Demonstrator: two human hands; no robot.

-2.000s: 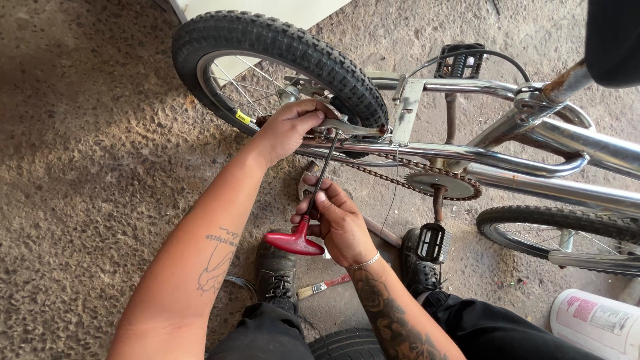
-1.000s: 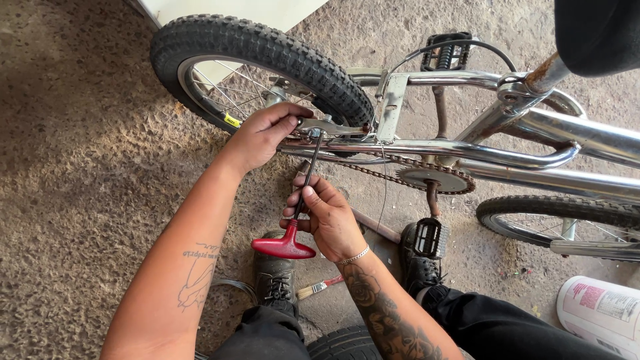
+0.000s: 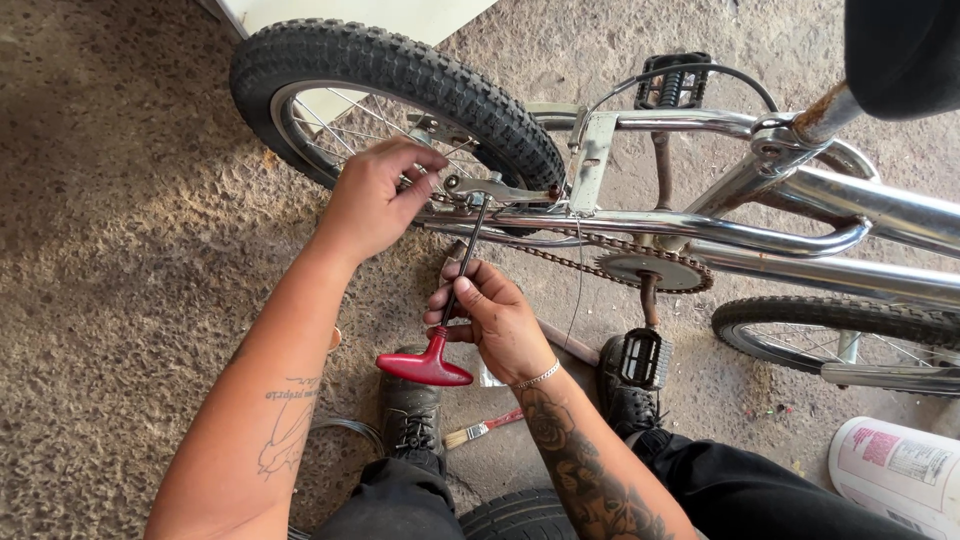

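Note:
A chrome bicycle frame [image 3: 675, 225] lies across the view, its rear wheel's knobby tire [image 3: 405, 67] at upper left. My right hand [image 3: 491, 315] grips the black shaft of a red T-handle wrench [image 3: 425, 361], whose tip meets the metal brake arm [image 3: 502, 190] beside the wheel. My left hand [image 3: 390, 191] is at the left end of that arm, thumb and forefinger bent near the spokes; whether it pinches a small part cannot be told. The rusty chain [image 3: 559, 261] runs to the chainring [image 3: 652, 271], right of my right hand.
A paintbrush [image 3: 484, 429] lies between my black shoes [image 3: 411, 412], with coiled wire [image 3: 349, 426] to the left. A hammer's handle [image 3: 568, 341] lies under the bicycle. A white bucket [image 3: 896, 469] is at lower right, a loose tire [image 3: 517, 516] at the bottom, and the front wheel [image 3: 810, 330] at right.
My left hand has shifted off the brake arm toward the spokes, leaving more of the arm uncovered. My right hand still holds the red-handled wrench against it.

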